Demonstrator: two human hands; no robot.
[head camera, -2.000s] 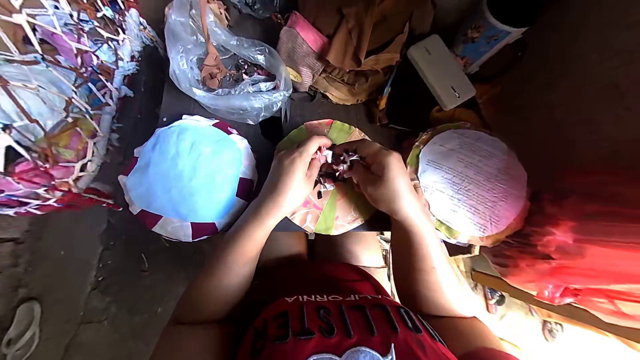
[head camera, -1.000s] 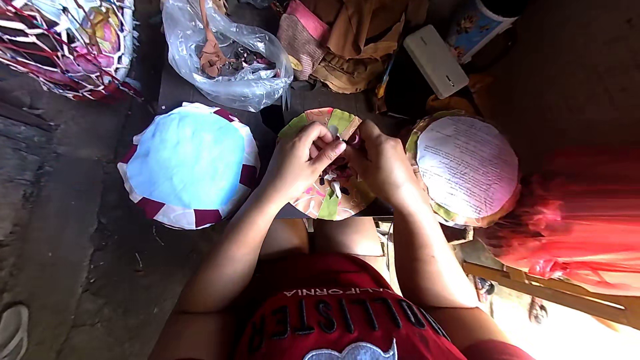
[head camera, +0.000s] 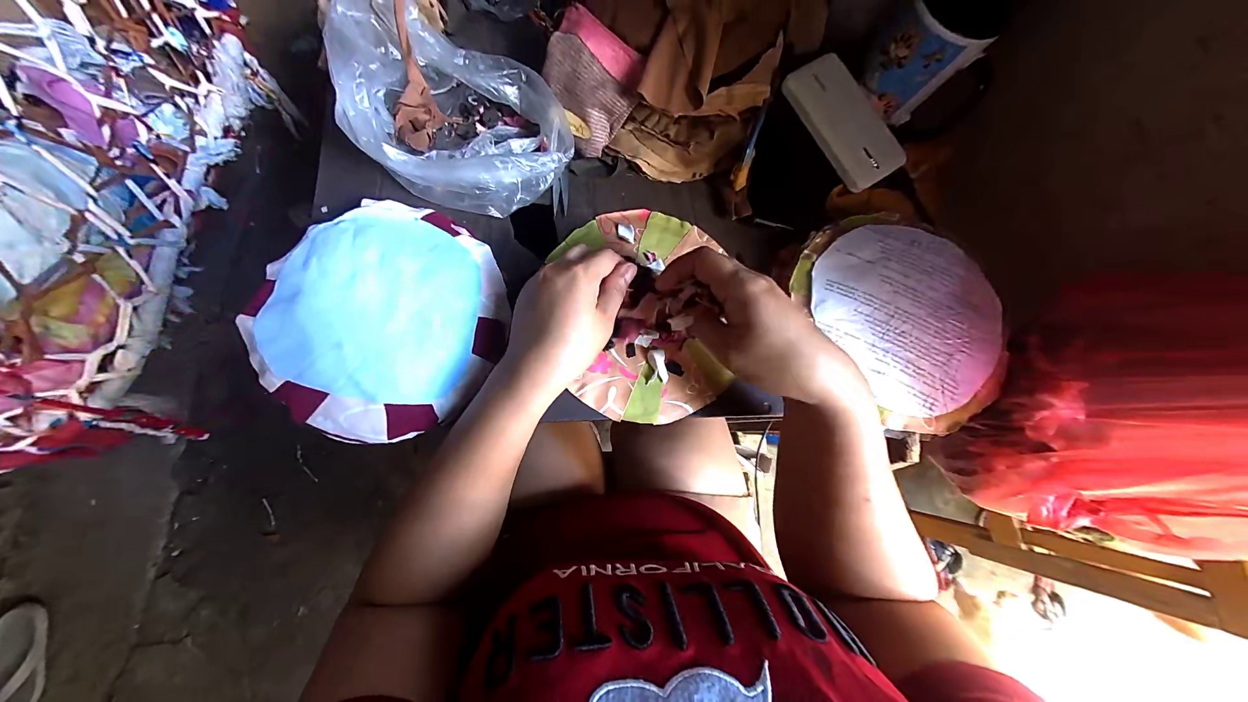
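A round patchwork fabric piece (head camera: 646, 395) in orange and green lies before me, with small dark, pink and white scraps (head camera: 651, 327) heaped on its middle. At its left side my left hand (head camera: 573, 310) has thumb and fingertips pinched together over the scraps; what it holds is too small to tell. My right hand (head camera: 756, 317) curls over the heap from the right, fingers bent among the scraps; its grip is partly hidden. To the left sits a round piece with a pale blue top (head camera: 370, 304) and a maroon-and-white rim. Another round piece with a printed paper top (head camera: 907, 317) is at right.
Behind lie an open clear plastic bag (head camera: 487, 180) of scraps, brown cloth (head camera: 707, 58) and a white power bank or similar box (head camera: 843, 120). A net of colourful scraps (head camera: 93, 214) stands far left. Red sheer fabric (head camera: 1150, 409) lies right, by a wooden frame (head camera: 1063, 561).
My hands have moved apart over the patchwork piece, and more of the scrap heap shows between them than one second ago.
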